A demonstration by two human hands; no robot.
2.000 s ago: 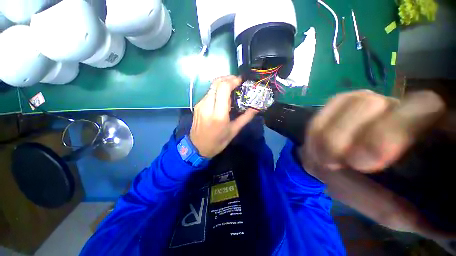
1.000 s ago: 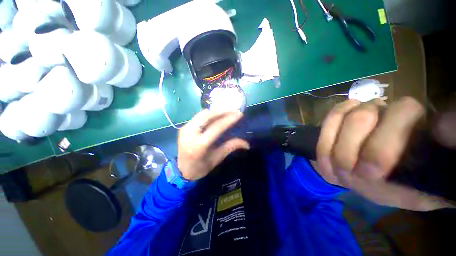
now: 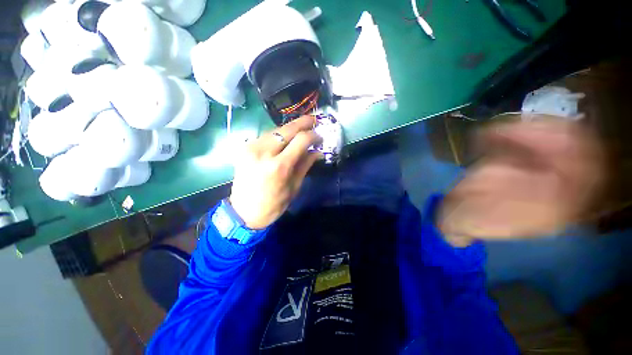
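The white camera housing (image 3: 291, 31) lies on the bench with its black dome opening facing me. Thin orange-red wires (image 3: 302, 104) run from the opening to the small round camera module (image 3: 329, 139), whose pale circuit board shows. My left hand (image 3: 271, 170) holds the module by its left side at the bench edge, with fingertips on the board's rim. My right hand (image 3: 527, 180) is strongly blurred, well right of the module. A large dark shape (image 3: 540, 59) lies above it; whether the hand touches it is unclear.
White housings (image 3: 138, 90) are piled at left. A crumpled white sheet (image 3: 364, 69) lies right of the housing. A cable plug (image 3: 425, 26) and dark plier handles (image 3: 513, 21) are at the upper right. A white round part (image 3: 552, 102) is beyond the bench edge, and a black stool (image 3: 165, 274) is below.
My right hand has come away from beside the module, and the black screwdriver no longer points at it. My left fingers have moved up along the module. The view has shifted and tilted.
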